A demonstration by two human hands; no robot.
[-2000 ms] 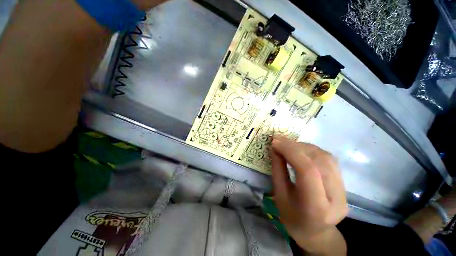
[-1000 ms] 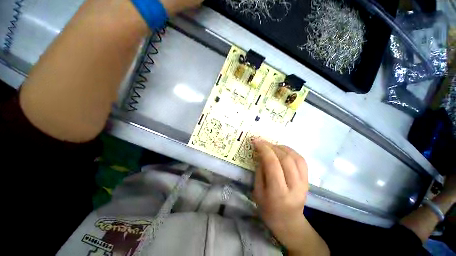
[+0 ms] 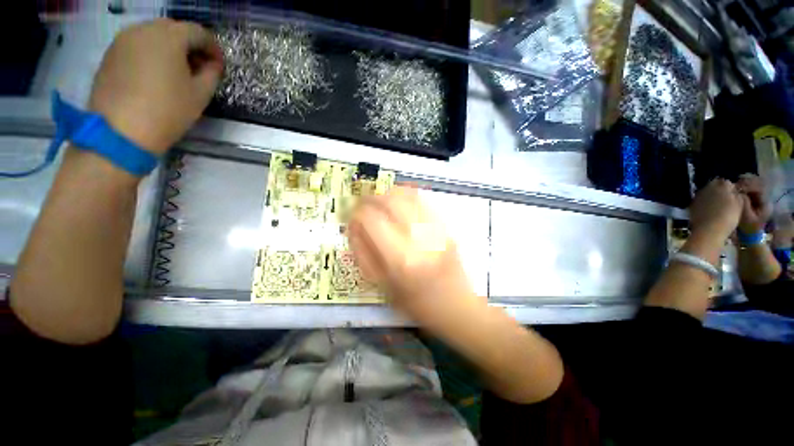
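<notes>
The pale yellow printed circuit board (image 3: 292, 272), two joined units with black blocks at the far edge, lies between the rails. My right hand (image 3: 396, 235) is blurred over the right unit and hides part of it; I cannot tell whether its fingertips hold anything. My left hand (image 3: 161, 78), with a blue band on the wrist, is at the left end of the black component tray (image 3: 339, 115), beside the left heap of small leaded components (image 3: 270, 71). Its fingers are curled and their tips are partly hidden. A second heap (image 3: 400, 97) lies in the tray's right part.
Metal rails (image 3: 557, 202) run left to right. A dark zigzag spring (image 3: 167, 222) crosses the track at left. Beyond the rail at right are a shiny anti-static bag (image 3: 553, 78), a blue-filled black bin (image 3: 631, 161) and a brown-edged parts tray (image 3: 616, 65). A neighbour's hands (image 3: 730, 205) are at far right.
The view has swung, so the board sits further left and the whole tray shows. My left hand has come into view at the left heap. My right hand has moved from the board's near part toward its far part.
</notes>
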